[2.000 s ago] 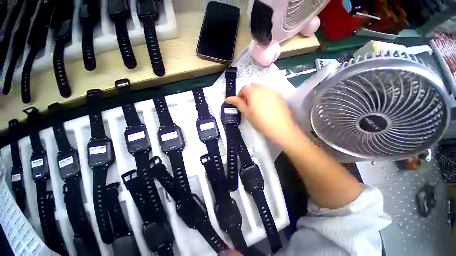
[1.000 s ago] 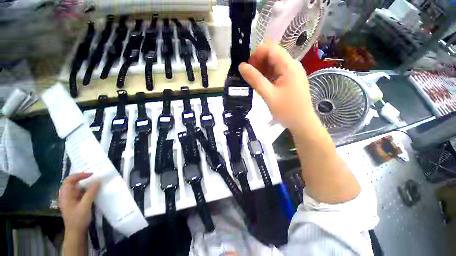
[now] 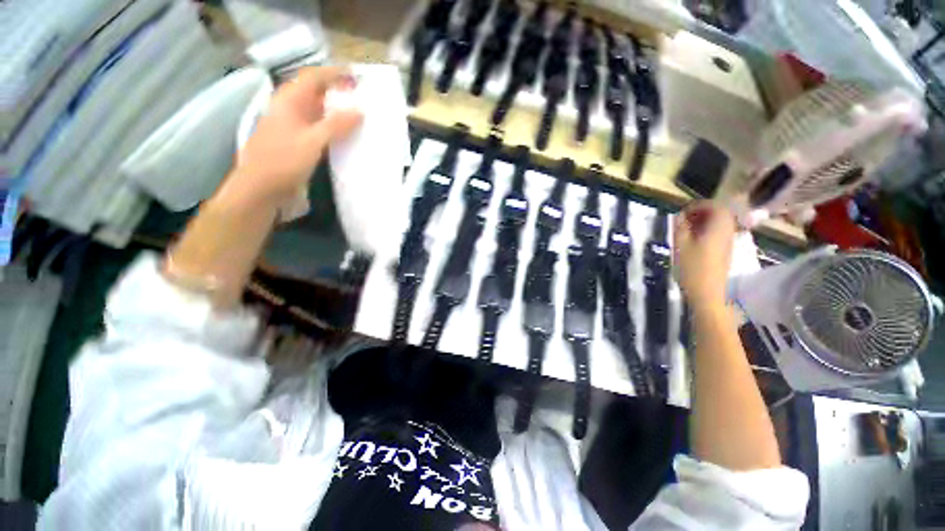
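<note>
My left hand [image 3: 295, 130] holds a white label sheet [image 3: 371, 156] at the upper left; the sheet hangs down beside the tray and is blurred. Black smartwatches lie in a row in a white foam tray [image 3: 378, 311], their straps overlapping. Small white labels show on several faces, such as the watch [image 3: 591, 221] right of the middle. My right hand [image 3: 705, 254] is at the tray's right end, its fingers bent together and blurred. Whether it holds anything cannot be told.
A second tray of watches [image 3: 539, 78] lies on the wooden board behind. A phone [image 3: 703, 168], a pink-and-white fan [image 3: 829, 156] and a grey fan [image 3: 855, 316] stand at right. White foam trays [image 3: 93, 114] are stacked at far left.
The view has shifted left. My left hand has raised the label sheet from the lower left. The watch lifted in my right hand no longer shows raised, and that hand is down at the tray's right end.
</note>
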